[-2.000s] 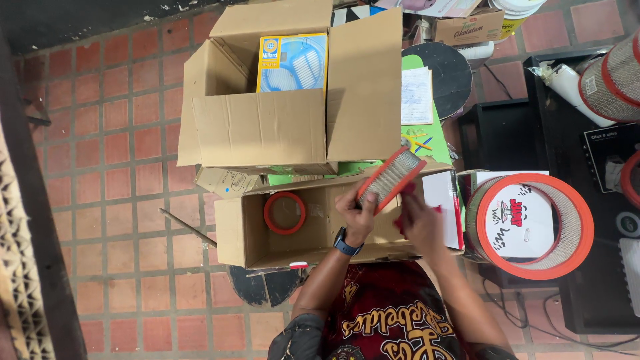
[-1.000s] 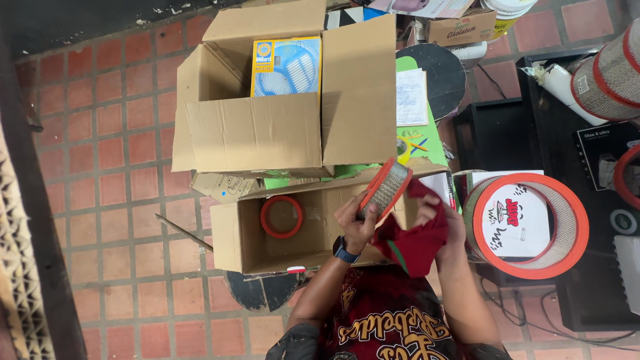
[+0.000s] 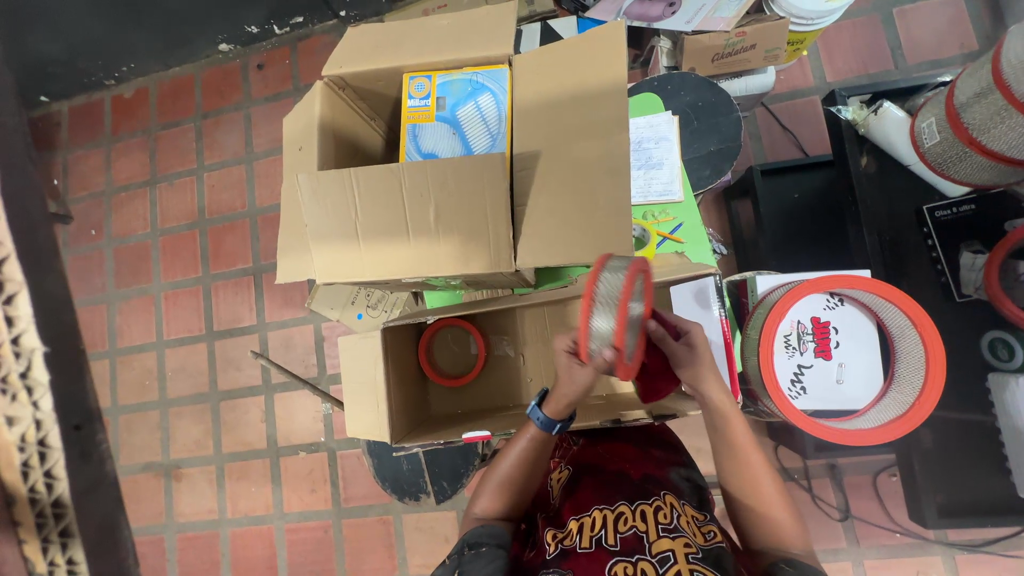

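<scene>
My left hand (image 3: 582, 364) grips a round air filter (image 3: 614, 316) with red-orange rims and metal mesh, tilted on edge above the long open cardboard box (image 3: 364, 384). A dark red cloth (image 3: 658, 376) is in my right hand (image 3: 686, 352), held against the filter's right side. Inside the long box, at its left end, lies a smaller red-rimmed round filter (image 3: 452, 352). A large red-rimmed air filter (image 3: 904, 360) stands to the right, with a white printed card (image 3: 828, 352) seen through its opening.
Behind the long box stands an open cardboard carton (image 3: 408, 224) holding a boxed Millard filter (image 3: 456, 116). A notebook (image 3: 654, 160), yellow tape (image 3: 642, 238) and pens (image 3: 670, 234) lie on a green surface. More mesh filters (image 3: 972, 120) rest on black furniture at right; cables (image 3: 848, 496) run below.
The held filter has been turned, so its mesh side now shows broadly. The red cloth, spread below my right hand a second ago, is now bunched against the filter.
</scene>
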